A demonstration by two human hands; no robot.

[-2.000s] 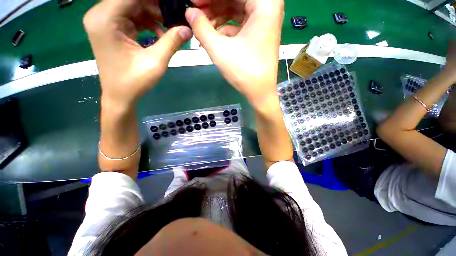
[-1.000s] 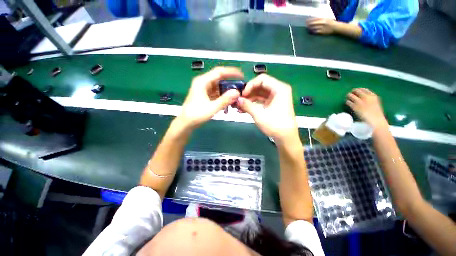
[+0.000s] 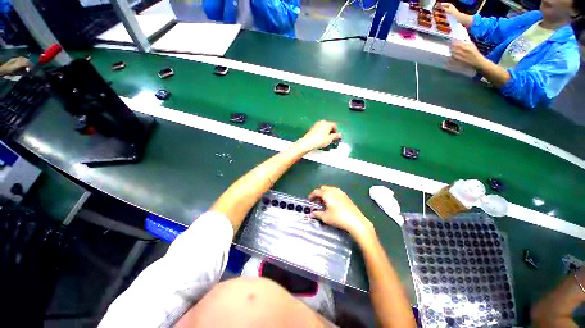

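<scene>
My left hand [image 3: 321, 136] is over the near side of the green conveyor belt, its fingers at a small black unit [image 3: 333, 143] that is mostly hidden. My right hand [image 3: 330, 206] has its fingertips on the far edge of the small clear sticker sheet [image 3: 295, 240], at the right end of its rows of round black pieces [image 3: 282, 204]. Whether it holds a piece cannot be seen. The large sticker sheet [image 3: 458, 256], full of black dots, lies to the right.
Black units [image 3: 410, 152] and open housings [image 3: 357, 104] sit spaced along the belt. An amber bottle [image 3: 448, 201], a round whitish cap [image 3: 494, 205] and a white object [image 3: 386, 202] are at right. A black holder [image 3: 96, 109] stands left. People in blue sit opposite; another person's arm [image 3: 561, 301] is lower right.
My hands have parted from around the black unit. The left has gone to the belt and the right down to the small sheet. The neighbouring person's hand has left the belt. The view has shifted.
</scene>
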